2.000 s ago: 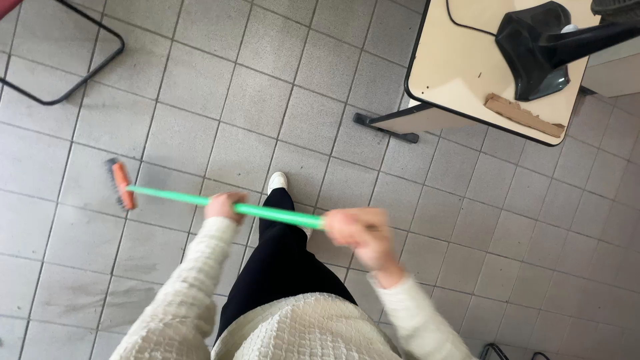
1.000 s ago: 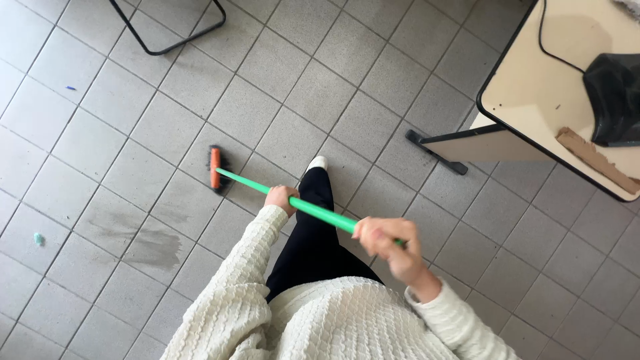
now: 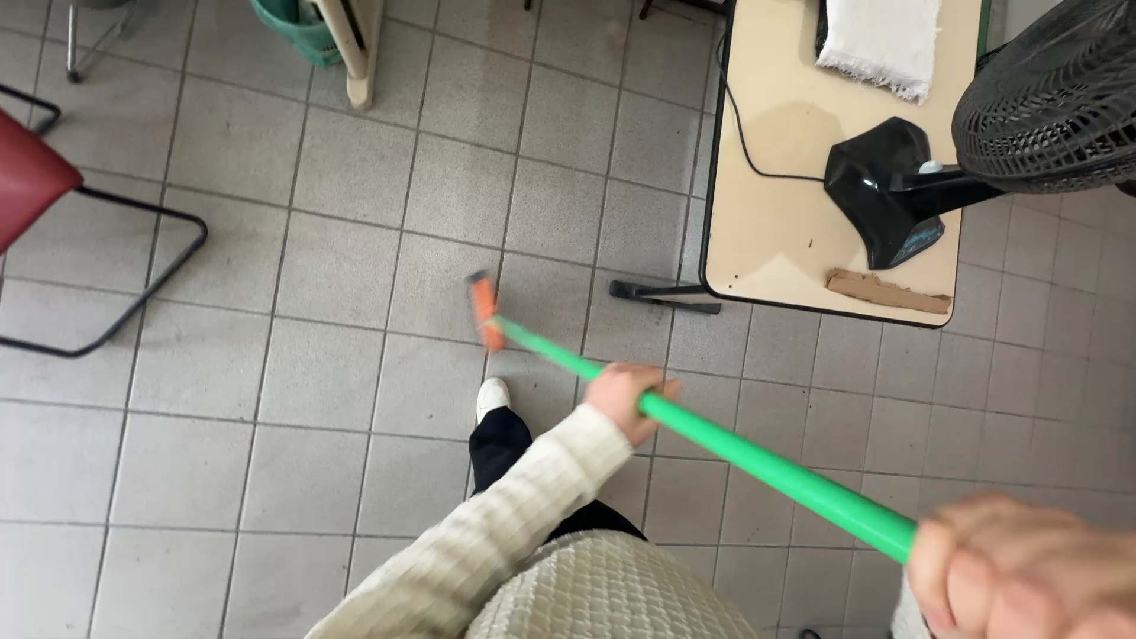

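A push broom with a green handle [image 3: 781,470] and an orange head [image 3: 485,312] crosses the view from centre to lower right. My left hand [image 3: 628,401] is closed around the middle of the handle. Near the camera at the lower right, my right hand [image 3: 1021,568] grips the handle's upper end, somewhat blurred. The broom head is over the grey tiled floor [image 3: 337,373], just beyond my white shoe [image 3: 493,398]; whether its bristles touch the tiles I cannot tell.
A beige table [image 3: 781,240] at the upper right bears a black fan [image 3: 887,195], a white cloth [image 3: 883,44] and a torn brown cardboard strip [image 3: 887,291]. Its foot [image 3: 666,295] sticks out on the floor. A red chair [image 3: 31,177] is at left, a green basket [image 3: 302,34] at the top.
My right hand has moved right and closer to the camera, still on the handle. The broom head has moved from left of my foot to just beyond it. The view has shifted.
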